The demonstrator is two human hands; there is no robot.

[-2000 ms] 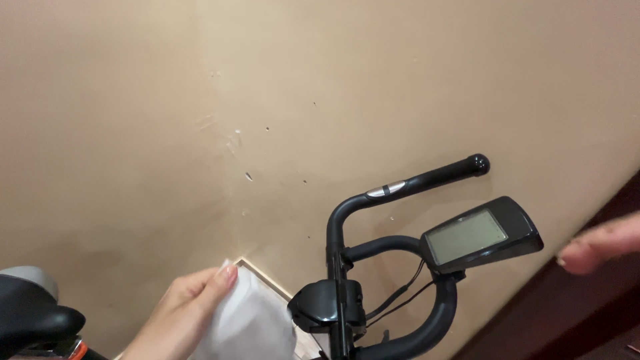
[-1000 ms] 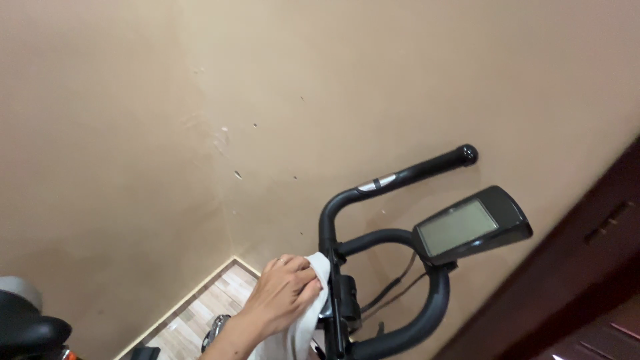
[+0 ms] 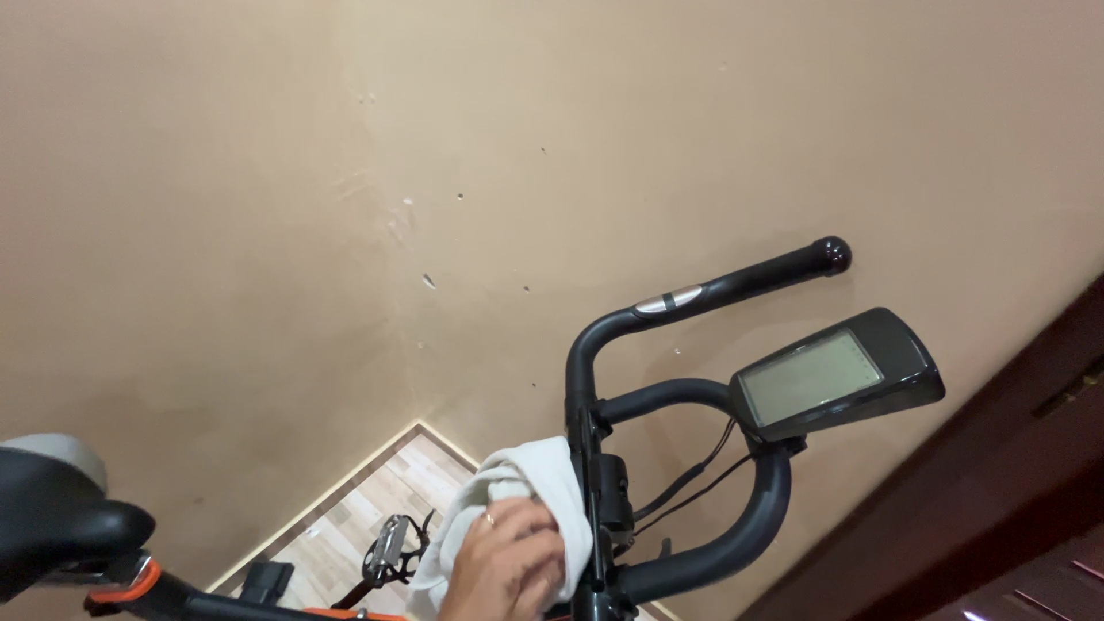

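Note:
At the bottom centre my left hand (image 3: 509,561), with a ring on one finger, holds a bunched white cloth (image 3: 552,483) against the black handlebar stem of an exercise bike. The black handlebar (image 3: 759,274) curves up and right, with a silver sensor plate (image 3: 668,300) on its grip. A console with a grey screen (image 3: 811,379) is mounted to the right, and thin cables (image 3: 690,483) hang beneath it. My right hand is out of view.
A black saddle (image 3: 60,509) is at the lower left, above an orange collar (image 3: 129,582). One pedal (image 3: 388,548) shows over the wood-look floor (image 3: 345,517). A beige wall (image 3: 259,259) with small holes stands behind, and a dark wooden door (image 3: 975,517) at the right.
My left hand has moved onto the handlebar stem with the cloth, then slightly lower along it. The right hand, at the right edge two seconds ago, has left the view.

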